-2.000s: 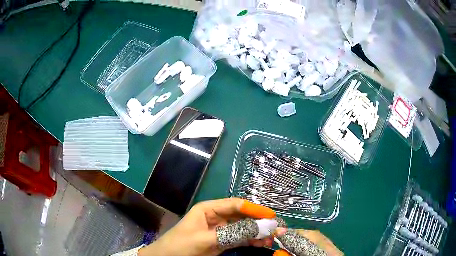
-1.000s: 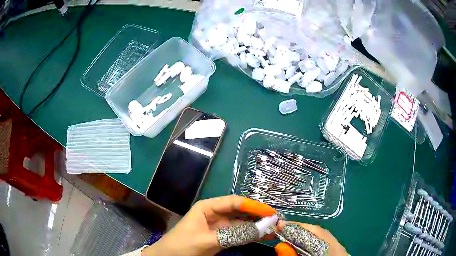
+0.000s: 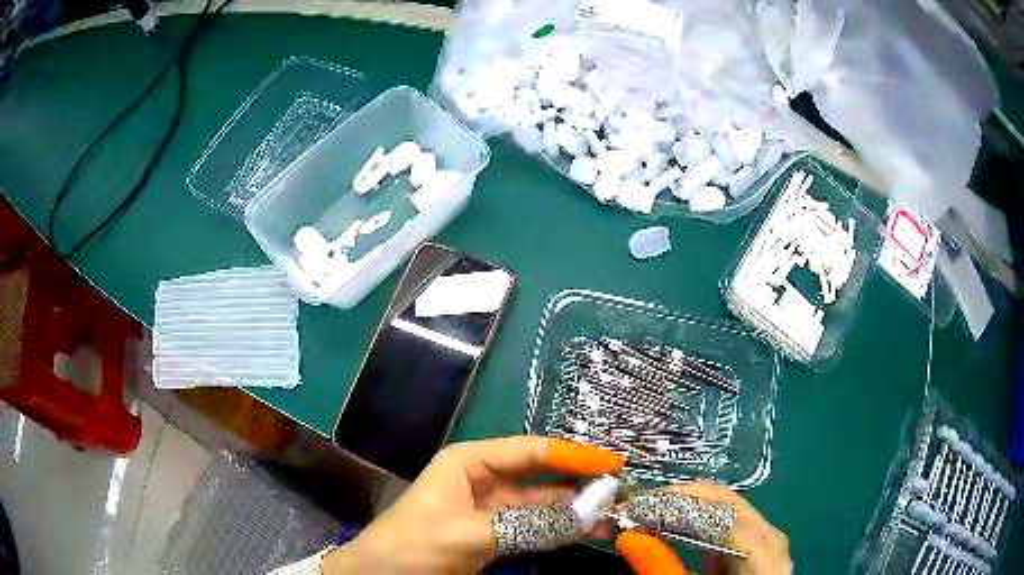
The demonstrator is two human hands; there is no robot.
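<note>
My left hand [image 3: 449, 511], with an orange finger cot and a speckled grey sleeve, grips a white plastic cap [image 3: 595, 501] at the bottom centre. My right hand [image 3: 702, 522], also with an orange cot and a grey sleeve, holds a thin metal rod [image 3: 691, 542] whose inner end is close to the cap. Whether rod and cap touch is hard to tell. The clear box [image 3: 767, 418] of metal rods lies just beyond my hands, its near edge partly hidden by them.
A black smartphone [image 3: 421, 365] lies left of the rod box. A frosted tub [image 3: 387, 264] holds white parts. A large bag [image 3: 719, 67] of white caps lies at the back. A box of white strips [image 3: 825, 253], one loose cap [image 3: 649, 242] and a blister tray [image 3: 949, 494] are right.
The rod in my right hand now shows clearly, pointing out to the right. The white cap is tilted more upright between my left fingers. The view has shifted slightly.
</note>
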